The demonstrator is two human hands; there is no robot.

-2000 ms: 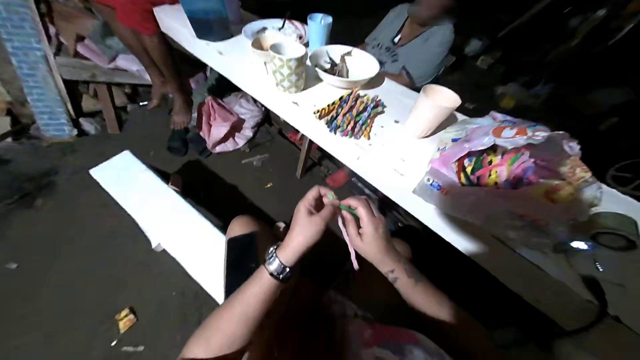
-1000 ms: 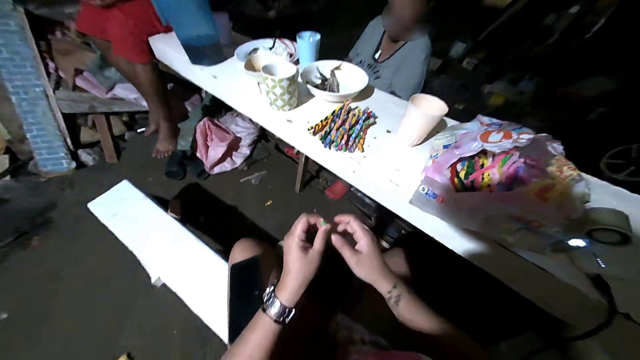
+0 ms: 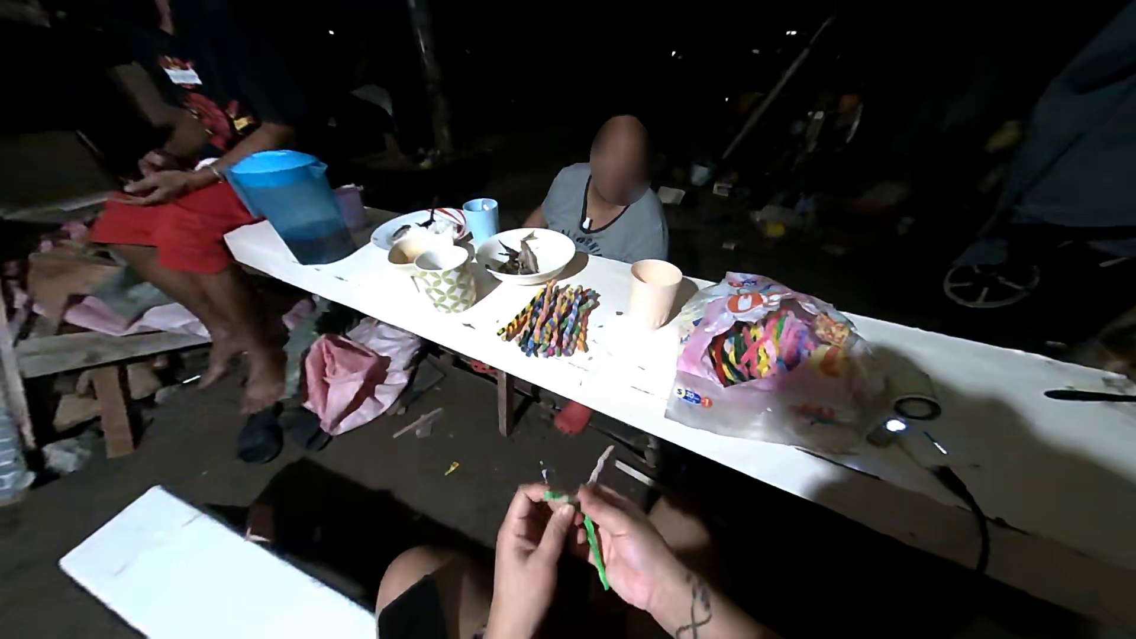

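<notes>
My left hand (image 3: 531,541) and my right hand (image 3: 626,541) meet above my lap, thumbs and fingertips pinching a thin green strand (image 3: 595,552) with a pale pinkish strand (image 3: 601,465) that sticks up from the right fingers. The green end hangs down in front of my right palm. On the white table ahead lies a pile of short, multicoloured twisted strands (image 3: 555,319). To its right stands a peach cup (image 3: 655,295), then a plastic bag (image 3: 754,417) with bundled colourful strands (image 3: 770,346) showing in its opening.
A patterned mug (image 3: 446,282), a white bowl (image 3: 550,253), a light blue cup (image 3: 481,220) and a blue pitcher (image 3: 297,209) stand along the table. A lamp with a cable (image 3: 967,497) is at the right. One person sits behind the table, another at the left. A white board (image 3: 204,577) lies lower left.
The view has tilted upward. The green strand, hidden in my fingers a second ago, shows hanging from them now. Both hands stay close together.
</notes>
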